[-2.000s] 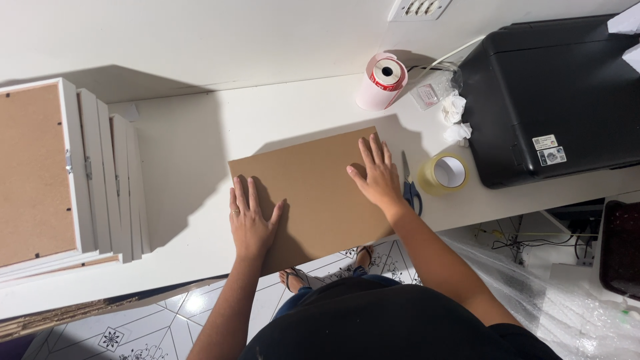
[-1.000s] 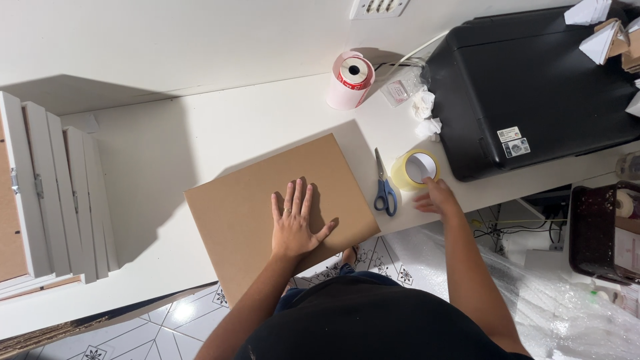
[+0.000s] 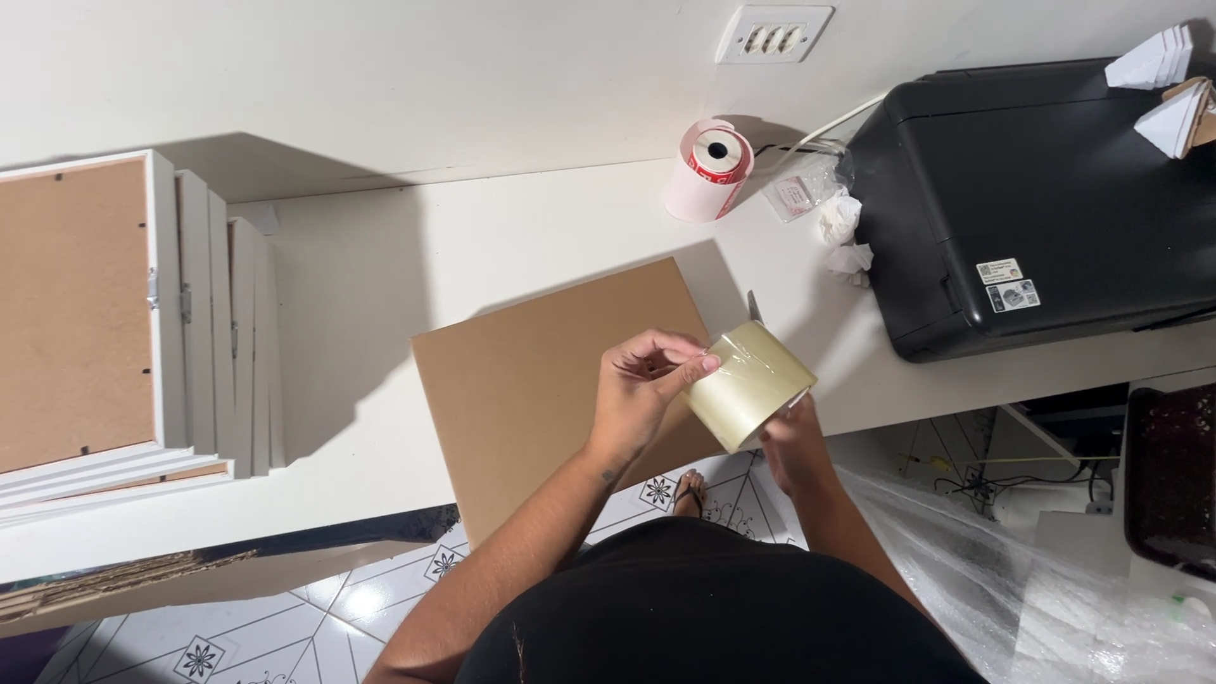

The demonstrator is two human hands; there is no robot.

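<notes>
A wide roll of clear packing tape (image 3: 752, 385) is held up over the right edge of a flat brown cardboard box (image 3: 532, 399). My right hand (image 3: 796, 439) grips the roll from below, its fingers partly hidden behind it. With thumb and fingertips, my left hand (image 3: 651, 380) pinches at the tape's surface on the left side of the roll. Beyond the roll, one blade tip of the scissors (image 3: 754, 306) shows on the white table; the rest is hidden.
Several white frames with brown backs (image 3: 76, 313) are stacked at left. A label roll (image 3: 714, 166), crumpled paper (image 3: 841, 217) and a black printer (image 3: 1054, 199) stand at the back right of the white table (image 3: 342, 285). Bubble wrap (image 3: 950, 560) lies below at right.
The tape roll, earlier on the table beside the scissors, is now lifted in my right hand. My left hand has left the top of the box and moved to the roll.
</notes>
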